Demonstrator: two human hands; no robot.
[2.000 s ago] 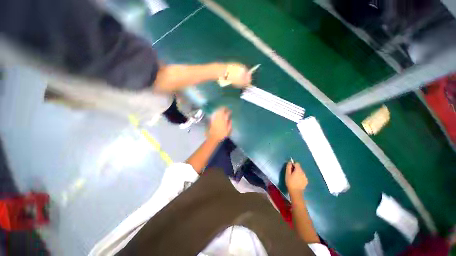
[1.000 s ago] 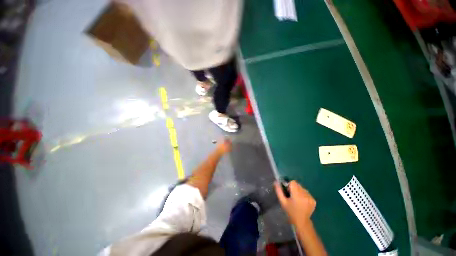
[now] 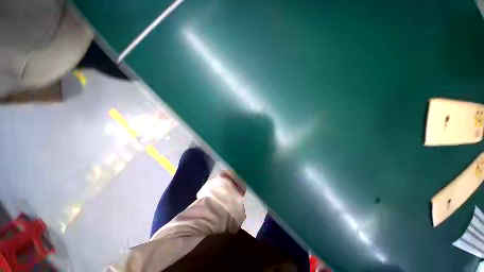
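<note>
Two flat cream plastic panels lie on the dark green bench (image 3: 339, 69) at the right: one upper panel (image 3: 454, 122) and one lower, tilted panel (image 3: 457, 189). Each has a small dark mark and a yellow patch at its right end. Part of a white striped sheet (image 3: 471, 235) shows at the lower right rim. My left hand (image 3: 234, 181) is at the bench's near edge, mostly hidden by its pale sleeve and blurred, far left of the panels; its fingers cannot be made out. My right hand is out of the picture.
Another person's light clothing (image 3: 40, 45) is at the upper left, beside the bench. A red plastic stool (image 3: 24, 241) stands on the grey floor at the lower left. A pale line (image 3: 151, 29) crosses the bench at upper left. A small dark speck (image 3: 377, 200) lies on the bench.
The view has swung, so the panels and sheet now sit at the far right. My right hand has left the picture. My left hand now appears at the bench edge.
</note>
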